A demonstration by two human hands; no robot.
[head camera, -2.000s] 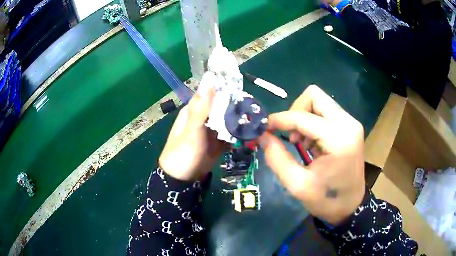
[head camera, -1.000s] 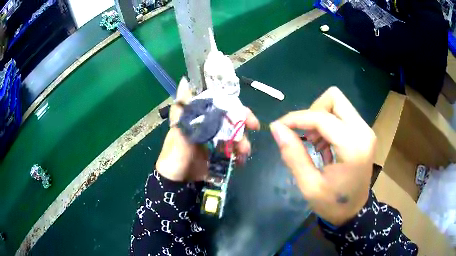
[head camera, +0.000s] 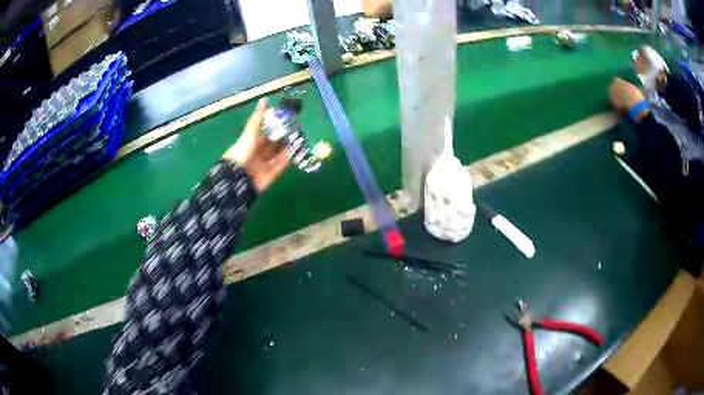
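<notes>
My left hand is stretched out over the green conveyor belt and holds the electronic sub-assembly. The unit's yellow transformer sticks out to the right of my fingers. The image is blurred there, so wires and finer parts cannot be told. My right hand is not in view. Red-handled side cutters lie open on the dark green bench at the lower right.
A white glue bottle stands before a metal post. A white-handled knife or marker, thin black tools and a bluish strip lie nearby. Blue trays are stacked left. Another person's hand is at right.
My left hand has moved away over the belt with the unit. My right hand has left the picture. The view has shifted, and the cutters and whole glue bottle now show.
</notes>
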